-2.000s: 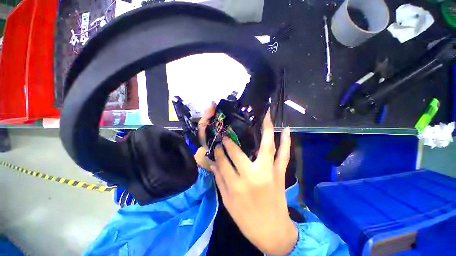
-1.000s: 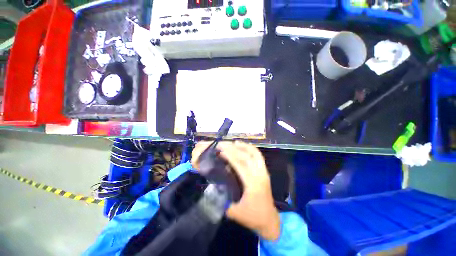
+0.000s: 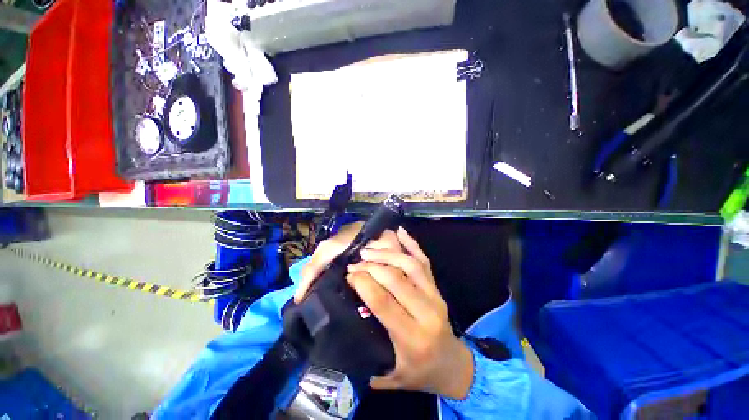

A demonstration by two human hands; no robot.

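Note:
A black headset ear cup housing [image 3: 349, 320] with a small red-and-white mark is held over my lap, below the bench edge. My right hand [image 3: 415, 316] grips its right side, fingers across its upper face. My left hand [image 3: 328, 254] holds it from the upper left and is partly hidden behind it. The boom microphone [image 3: 382, 217] points up and right from the cup. The black headband [image 3: 259, 381] runs down to the lower left, with a shiny silver piece [image 3: 324, 394] beside it. The inside of the cup is not visible.
A papered clipboard [image 3: 461, 197] lies on the black-matted bench. At left are a black parts tray [image 3: 218, 123] and a red bin [image 3: 70, 107]. At right are a tape roll [image 3: 604, 45] and blue-handled pliers [image 3: 612, 148]. Blue bins [image 3: 632, 344] stand below the bench.
The headset has turned over from showing its open, wired cup and raised headband to showing the closed outer face, with the headband down. Both hands have shifted and still hold it.

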